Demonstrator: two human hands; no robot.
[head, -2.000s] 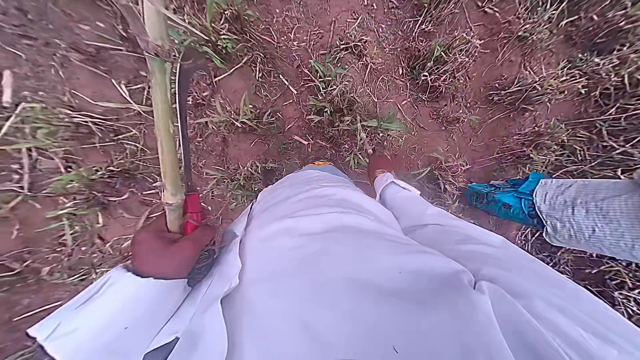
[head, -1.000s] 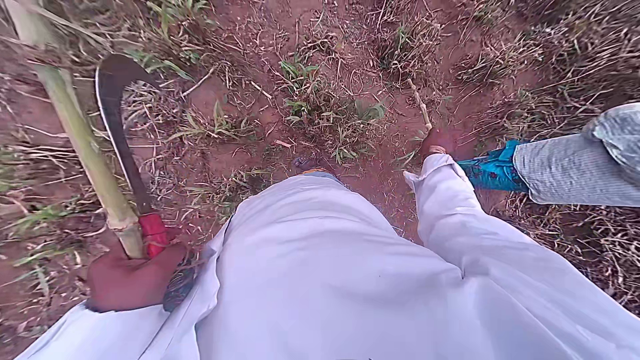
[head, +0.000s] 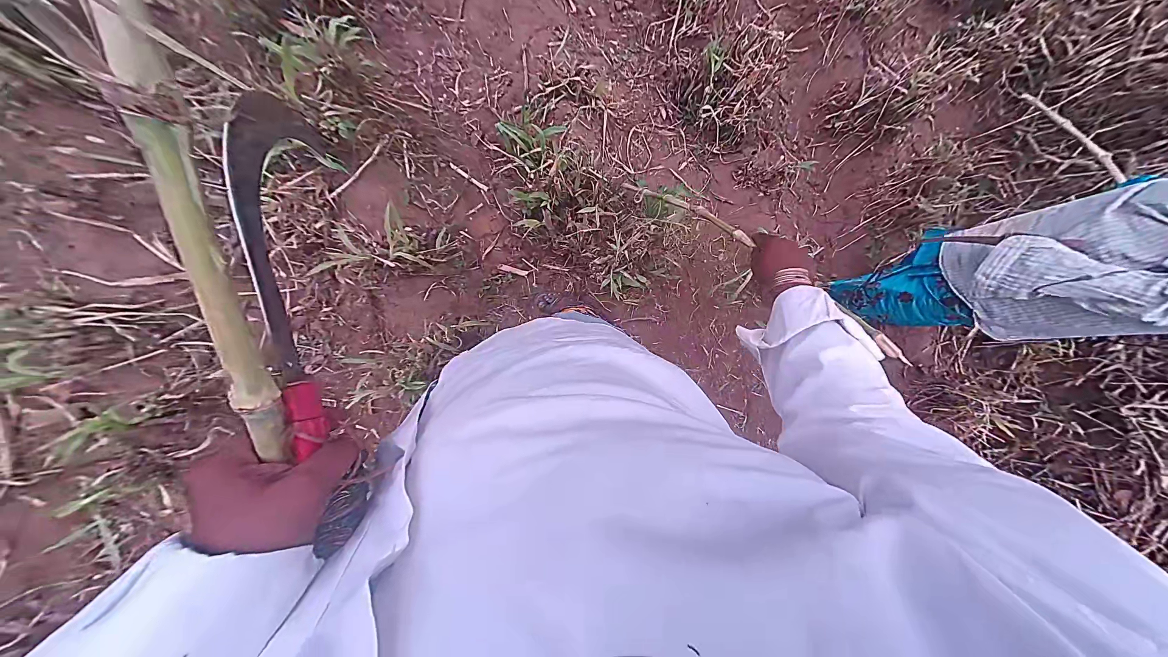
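At the lower left my left hand [head: 269, 497] is closed around the end of a thick green cane stalk [head: 196, 246] and the red handle of a sickle [head: 255, 201]. The sickle's dark curved blade stands beside the stalk, its hooked tip bending to the right. Right of centre, my right hand [head: 778, 260] grips a thin dry stalk [head: 703, 215]; one end sticks out toward the upper left, and its split other end shows past the wrist. Bangles circle the right wrist. White cloth covers both arms and my body.
Reddish soil [head: 493, 36] with grass tufts [head: 566, 196] and dry stems lies underfoot. At the right is another person's leg in pale trousers [head: 1068, 265] with a blue foot covering [head: 903, 287], close to my right hand. A dry stick [head: 1077, 137] lies at the upper right.
My right hand has moved forward from near my body, and the thin stalk now shows in it. My left hand has kept hold of the cane stalk and sickle throughout.
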